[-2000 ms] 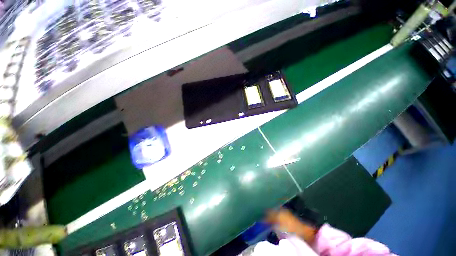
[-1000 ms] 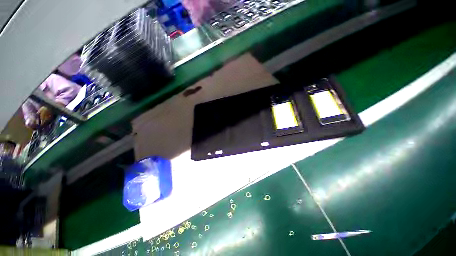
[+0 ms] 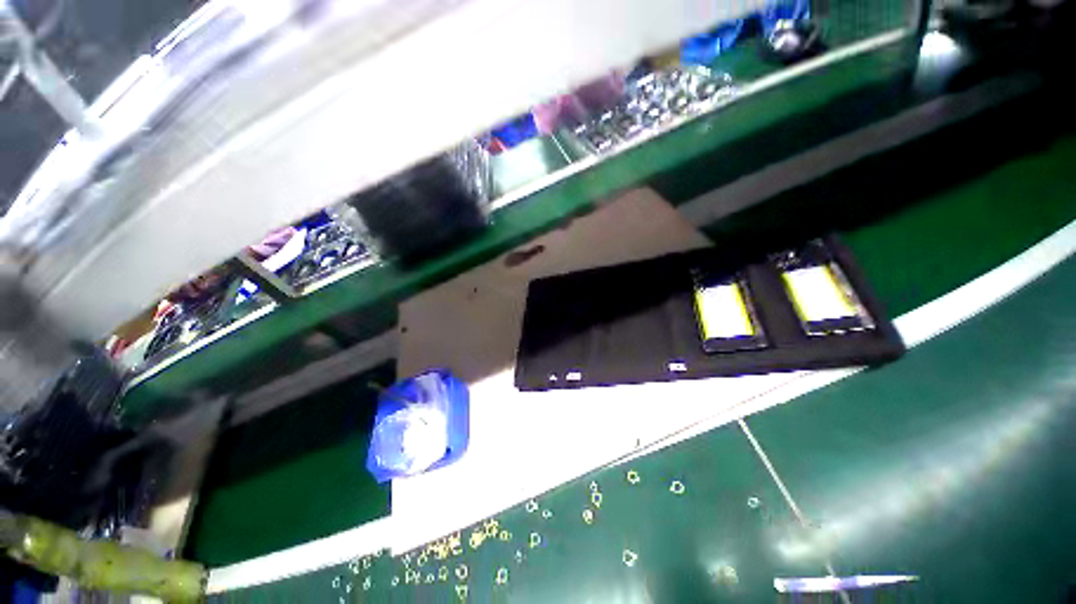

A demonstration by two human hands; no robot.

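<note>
A black foam tray (image 3: 614,336) lies on the white board (image 3: 496,425). Two phone housings with white and yellow areas, one (image 3: 726,314) near the middle and one (image 3: 822,295) at the right, sit in its right part. The tray's left part holds no housing. A blue bin (image 3: 418,427) lined with clear plastic stands left of the tray. Many small yellowish and clear rings (image 3: 478,537) are scattered on the green bench in front. A slim pale purplish tool (image 3: 845,583) lies at the bottom right edge. Neither of my hands is in the picture.
A yellow-wrapped post (image 3: 100,559) is at the lower left. A dark tray stack (image 3: 422,210) stands beyond the bench. Another line with filled trays (image 3: 667,106) and pink sleeves (image 3: 578,104) shows behind. A white overhead shelf (image 3: 295,112) crosses the upper left, blurred.
The view has swung up towards the back line. The hand with a pink sleeve and the near tray, seen two seconds ago, are out of the picture. The rear tray and bin look unmoved.
</note>
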